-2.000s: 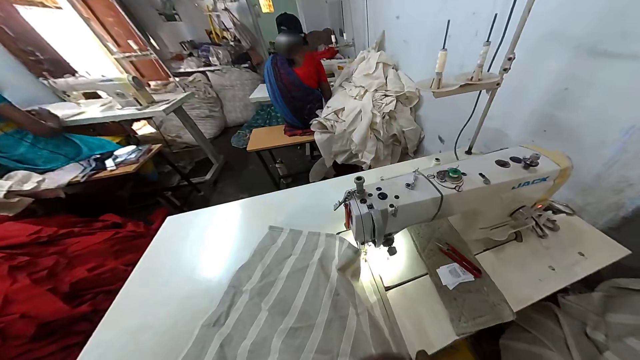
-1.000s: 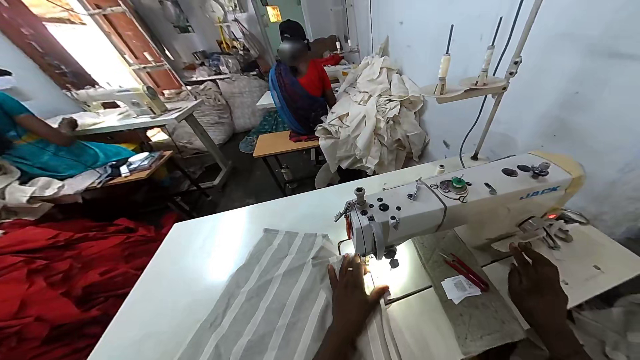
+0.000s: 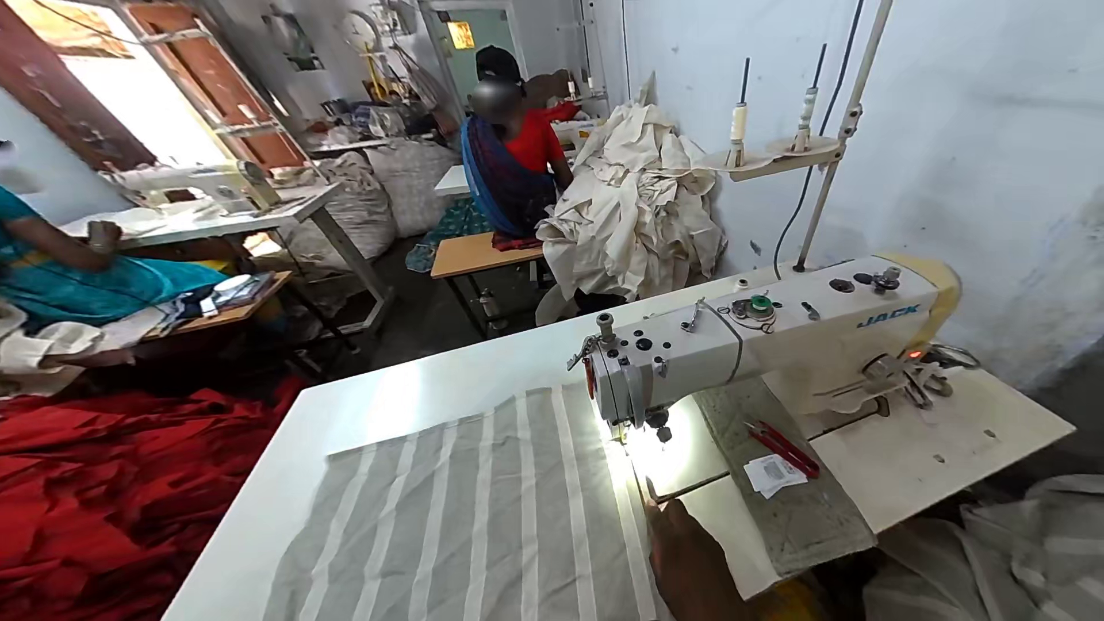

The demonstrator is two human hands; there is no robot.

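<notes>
Grey cloth with pale stripes [image 3: 483,509] lies spread over the white sewing table, its right edge under the lit needle area of a Jack sewing machine [image 3: 742,345]. My right hand [image 3: 690,556] comes in from the bottom, right of the cloth, with its fingers closed at the cloth's right edge just in front of the needle; the fingertips are partly hidden. My left hand is out of view. Red-handled thread snips [image 3: 783,450] and a small white printed tag [image 3: 774,474] lie on the grey pad under the machine arm.
Red cloth [image 3: 121,500] is heaped left of the table [image 3: 250,517]. A cream cloth pile [image 3: 638,207] stands behind, beside a seated person [image 3: 517,155]. Another person sits at far left. A thread stand [image 3: 776,159] rises behind the machine. More striped cloth [image 3: 992,552] hangs at lower right.
My left hand has left the cloth by the needle and the view. The right hand has moved from the machine's right side to the cloth's edge. The cloth now lies spread wider to the left.
</notes>
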